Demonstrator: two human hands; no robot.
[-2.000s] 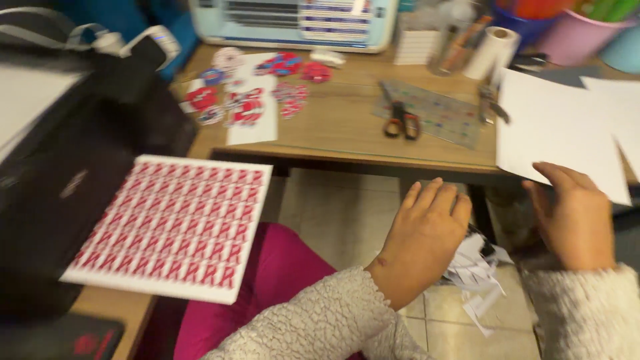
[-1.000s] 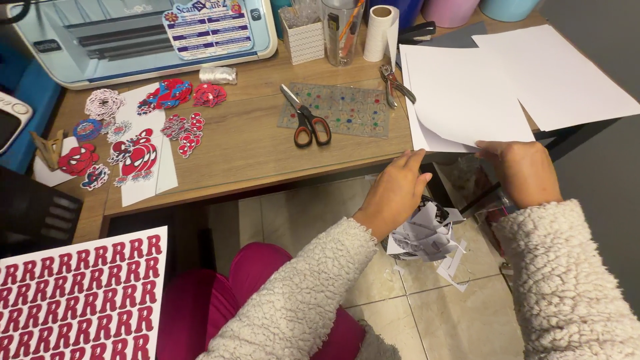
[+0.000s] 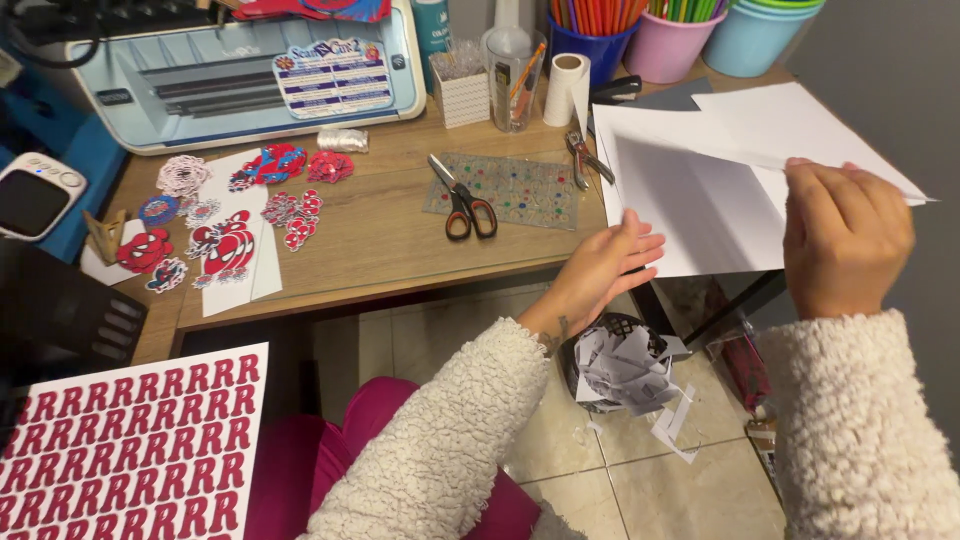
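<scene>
My right hand [image 3: 847, 232] pinches the near edge of a white paper sheet [image 3: 720, 139], lifted at the right end of the desk. Under it lie other white sheets [image 3: 697, 232], shaded by the raised one. My left hand [image 3: 600, 266] is beside their left near corner, fingers apart and palm turned partly up, holding nothing. Left of the sheets are a metal hand punch [image 3: 587, 159] and black-and-orange scissors [image 3: 466, 206] resting on a clear sheet with coloured dots [image 3: 525, 187].
A cutting machine [image 3: 247, 82] stands at the back left, with cut-out stickers [image 3: 229, 244] before it. A sheet of printed red letters [image 3: 142, 450] lies lower left. Cups, a paper roll [image 3: 564, 90] and a stapler [image 3: 616, 88] line the back. A bin of paper scraps [image 3: 626, 367] stands below.
My right hand has raised the white sheet it holds higher off the stack. My left hand's fingers have spread and turned up near the stack's corner. The view has shifted since the oldest frame.
</scene>
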